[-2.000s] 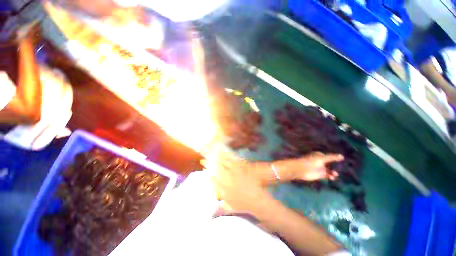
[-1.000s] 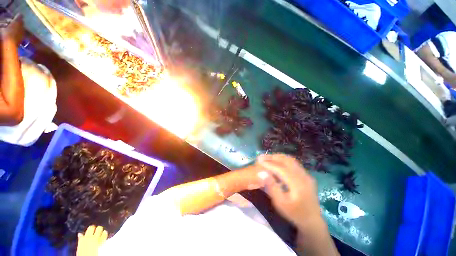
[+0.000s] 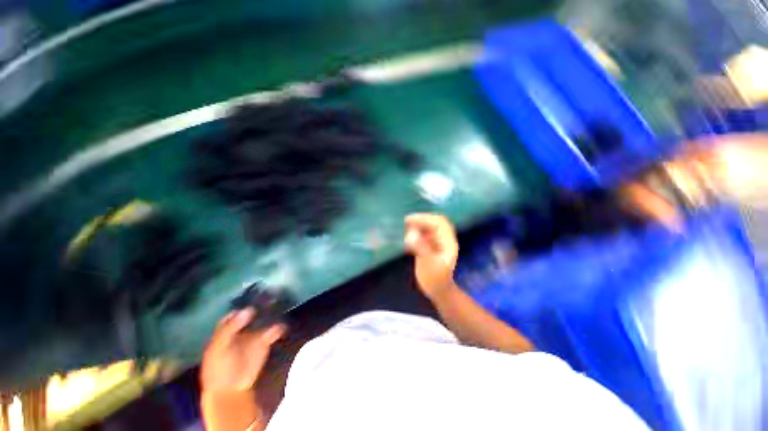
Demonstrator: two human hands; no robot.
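Note:
The view is strongly blurred. My left hand [image 3: 236, 349] is at the near edge of the green bench [image 3: 354, 244], its fingers around a dark spiky hair part [image 3: 263, 301]. My right hand [image 3: 434, 244] is at the bench edge further right, fingers curled; whether it holds anything small is not clear. A large pile of black parts [image 3: 282, 160] lies beyond both hands, and a smaller dark heap [image 3: 164, 261] lies at the left. A white glue bottle [image 3: 435, 186] lies blurred just beyond my right hand.
A blue tray [image 3: 547, 101] stands at the right bench end. Blue crates [image 3: 564, 295] are below it, one with a bright white patch. Another person's arm [image 3: 724, 164] reaches in from the right, beside dark pieces. A blurred yellow item [image 3: 126, 215] lies at left.
The view has swung to the right; the crate of brown parts has left the picture. My hands, together one second ago, are now apart, the left one with a dark part.

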